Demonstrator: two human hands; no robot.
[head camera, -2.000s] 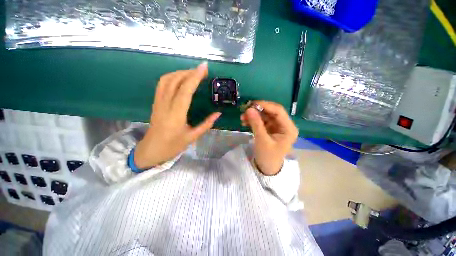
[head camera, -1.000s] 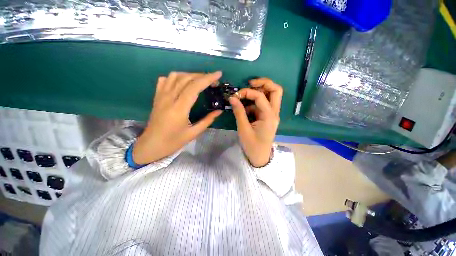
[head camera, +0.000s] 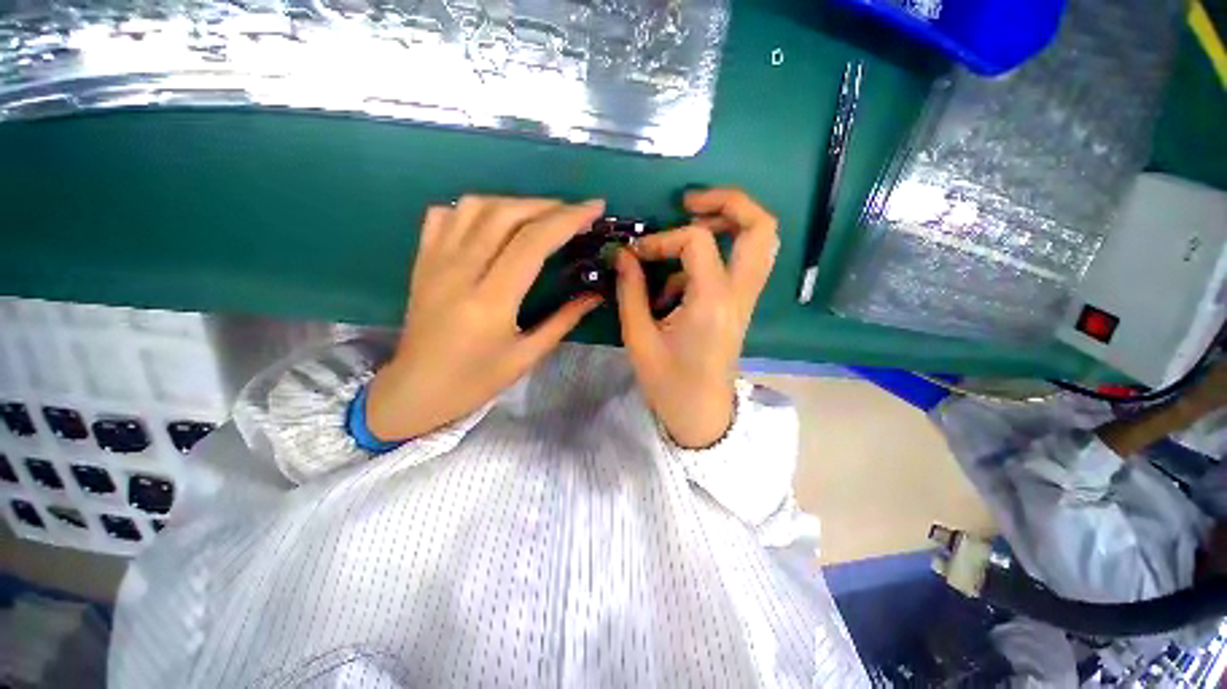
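Note:
A small black square case (head camera: 592, 273) lies on the green mat (head camera: 337, 215) in front of me, partly covered by my fingers. My left hand (head camera: 471, 316), with a blue wrist band, holds the case between thumb and fingertips at its left side. My right hand (head camera: 693, 316) pinches a tiny gold-dark piece (head camera: 612, 252) between thumb and index finger over the case. Whether the piece touches the case is too small to tell. Dark tweezers (head camera: 832, 182) lie on the mat to the right.
A shiny clear tray (head camera: 404, 67) lies at the upper left, another (head camera: 982, 202) at the right. A blue bin (head camera: 989, 30), a tiny white ring (head camera: 776, 58) and a white box with red switch (head camera: 1144, 276) are beyond. White housing tray (head camera: 175, 357) lower left; another person's arm (head camera: 1157, 424) right.
My right hand has moved left with the small piece, from beside the case to over it. My left hand has closed in on the case. The other person's arm shows further in at the right.

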